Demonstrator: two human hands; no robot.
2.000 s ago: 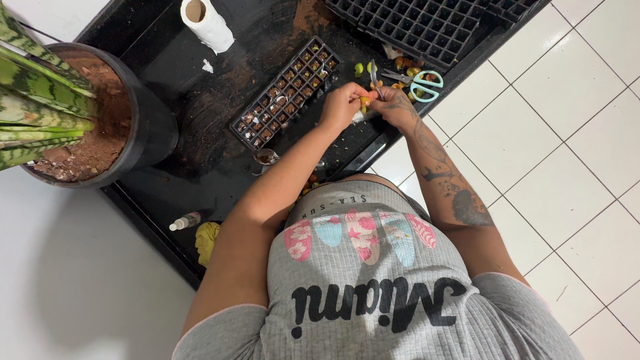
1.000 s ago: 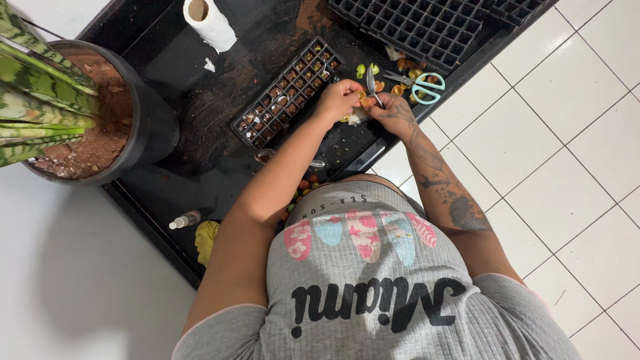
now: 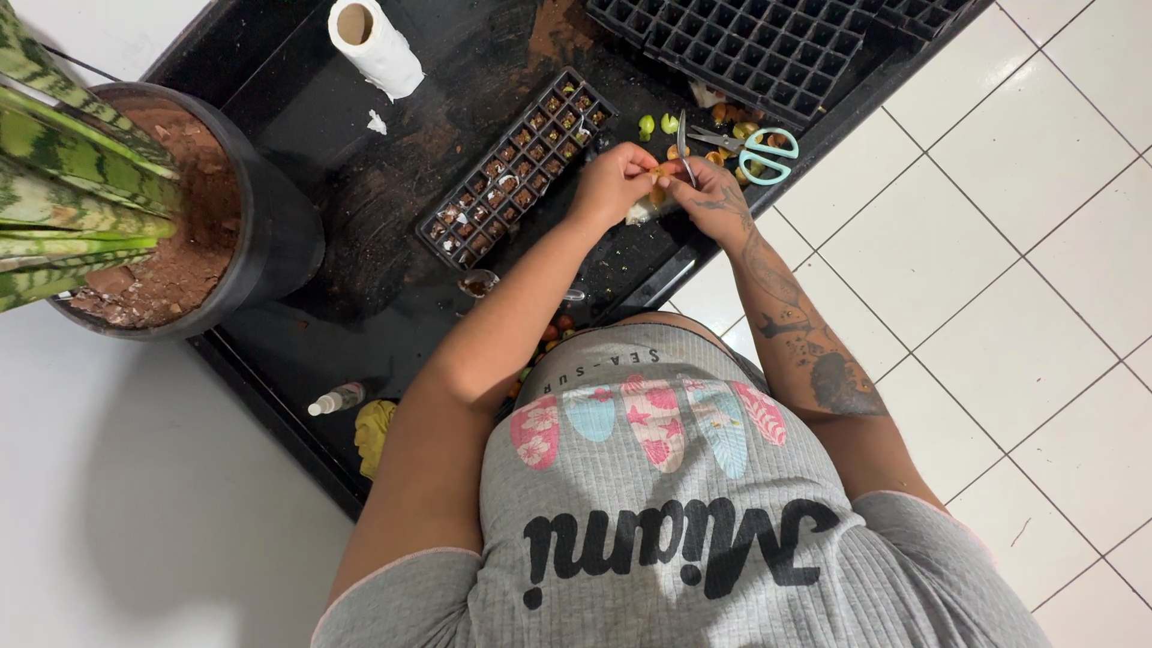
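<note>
Both of my hands meet at the near right part of the black tray table. My left hand [image 3: 617,184] pinches one side of a small orange-brown piece of fruit or peel [image 3: 659,184]. On its other side are the fingertips of my right hand [image 3: 713,198], which also holds a slim metal tool [image 3: 684,148], perhaps tweezers or a blade, pointing away from me. Beyond my right hand lie scissors with light blue handles [image 3: 768,156], among orange and yellow fruit pieces. A black seedling tray [image 3: 513,171] with soil and white bits in its cells sits left of my hands.
Empty black cell trays [image 3: 756,45] lie at the far right. A white paper roll [image 3: 376,49] stands at the far left, near a potted snake plant [image 3: 207,207]. Closer in are a small spray bottle [image 3: 337,399], a yellow cloth or glove [image 3: 373,436] and a clear cup with soil [image 3: 478,283].
Both hands stay close together over the same spot, with small finger movements around the orange-brown piece. The metal tool in my right hand has tilted slightly.
</note>
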